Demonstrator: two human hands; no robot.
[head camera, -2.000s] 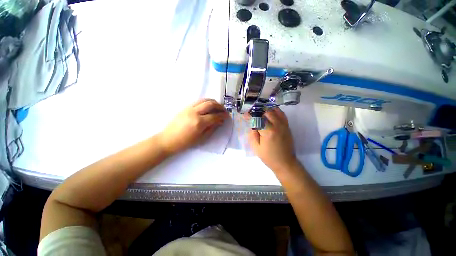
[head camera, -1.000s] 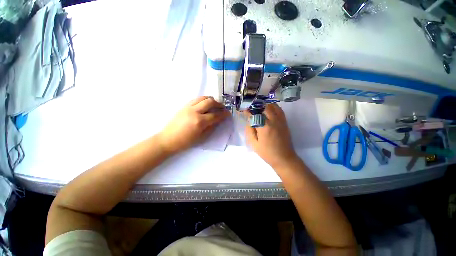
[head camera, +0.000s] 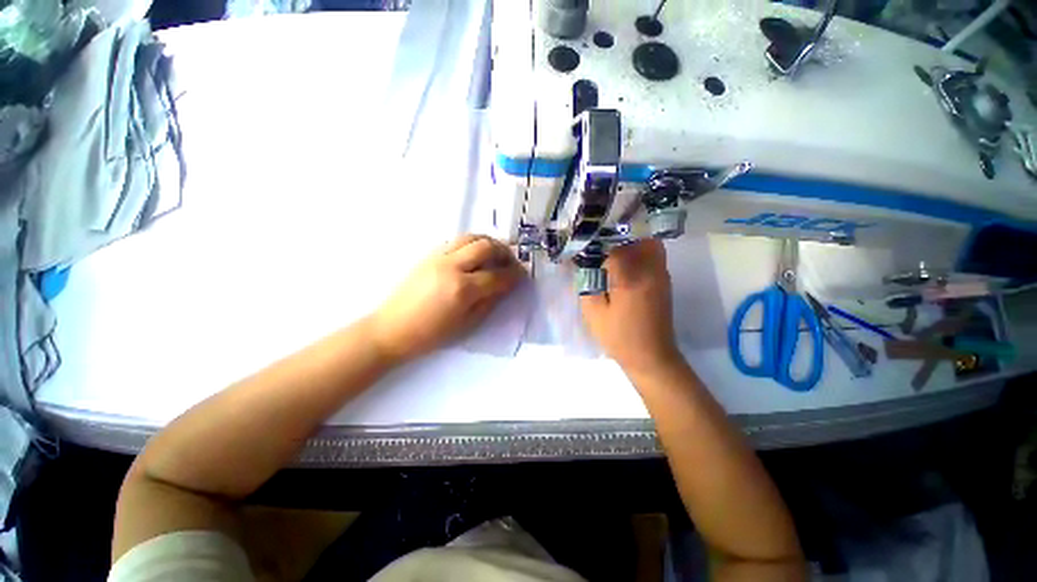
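A thin pale lavender-white garment piece (head camera: 500, 325) lies under the needle area of the white sewing machine (head camera: 694, 125). My left hand (head camera: 449, 298) rests on the cloth just left of the presser foot (head camera: 530, 242), fingers curled at its edge. My right hand (head camera: 632, 305) is right of the foot, beside and partly behind the ribbed metal knob (head camera: 590, 280). Its fingertips are hidden by the machine parts, so its hold on the cloth cannot be made out.
Grey-blue cut pieces (head camera: 102, 148) are heaped at the left. Blue-handled scissors (head camera: 777, 338), grey-blue snips (head camera: 841, 338) and a thin blue stick (head camera: 860, 322) lie at the right, near small tools (head camera: 938, 347). A measuring scale (head camera: 489, 445) runs along the front edge.
The view has shifted slightly. My right hand has moved a little right, away from the needle, and its fingers are tucked further behind the knob. My left hand stays on the cloth.
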